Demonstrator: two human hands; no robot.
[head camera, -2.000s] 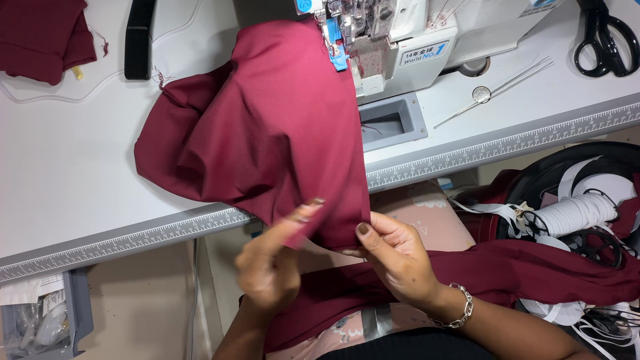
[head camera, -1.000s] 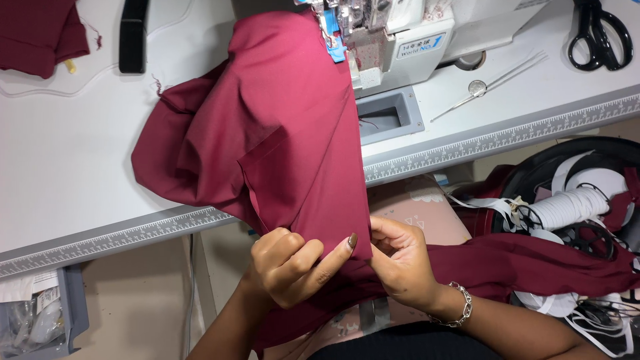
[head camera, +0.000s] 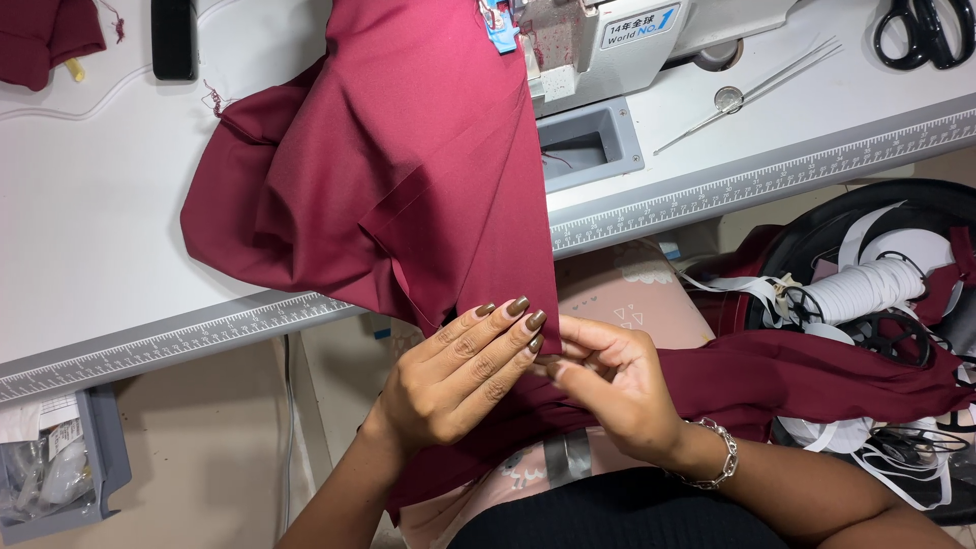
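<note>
Maroon fabric (head camera: 427, 152) runs from under the blue-marked presser foot area (head camera: 501, 30) of a white sewing machine (head camera: 625, 46) down over the table's front edge. My left hand (head camera: 465, 374) lies on the lower end of the cloth, fingers extended side by side and pointing up and right; its palm and thumb are hidden. My right hand (head camera: 610, 374), wearing a chain bracelet, holds the fabric's lower right edge between thumb and fingers. More maroon fabric (head camera: 762, 374) stretches across my lap to the right.
Tweezers (head camera: 751, 95) and black-handled scissors (head camera: 923, 34) lie right of the machine. A ruler tape (head camera: 762, 183) lines the table edge. A black tub (head camera: 801, 210) holds a white elastic spool (head camera: 865, 290). A grey drawer (head camera: 103, 450) hangs lower left.
My left hand was raised over the fabric, then curled with one finger extended; now it lies flatter on the cloth with fingers straightened. My right hand stays at the fabric's lower edge.
</note>
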